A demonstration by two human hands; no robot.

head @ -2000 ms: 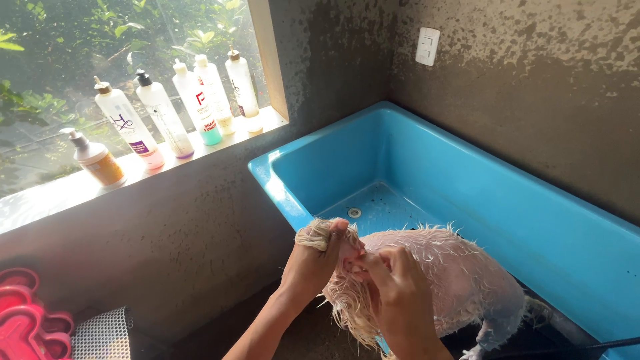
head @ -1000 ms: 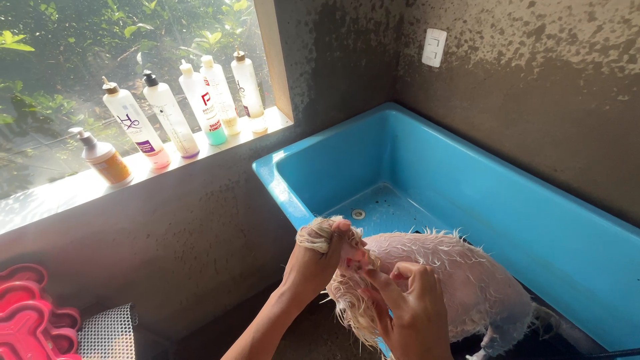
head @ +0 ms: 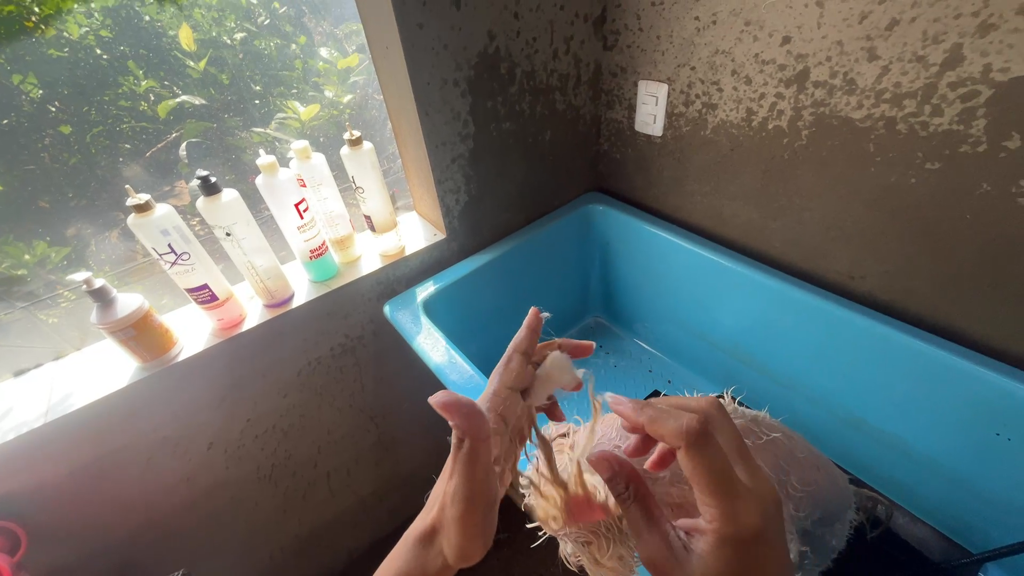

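Observation:
A wet, light-haired dog (head: pixel 788 468) stands at the near side of the blue tub (head: pixel 744 280), its head low between my hands. My left hand (head: pixel 488 432) is raised with its thumb spread, and a white wad that looks like cotton (head: pixel 554 378) sits between its fingers. Wet strands of the dog's hair (head: pixel 560 472) hang just beside that palm. To the right, my right hand (head: pixel 704 472) has its thumb and fingers apart, close to the strands, with nothing seen in it. The dog's face is mostly hidden.
Several plastic bottles (head: pixel 296 216) and a pump bottle (head: pixel 132 320) line the sunlit windowsill (head: pixel 48 392) at left. A white switch plate (head: pixel 651 107) is on the wet-stained wall. Part of a red object (head: pixel 12 540) shows at the lower left edge, and a dark cord (head: pixel 992 555) at lower right.
My left hand has let go of the dog's hair and spread its fingers; the white wad now shows in it. My right hand has moved away from the left.

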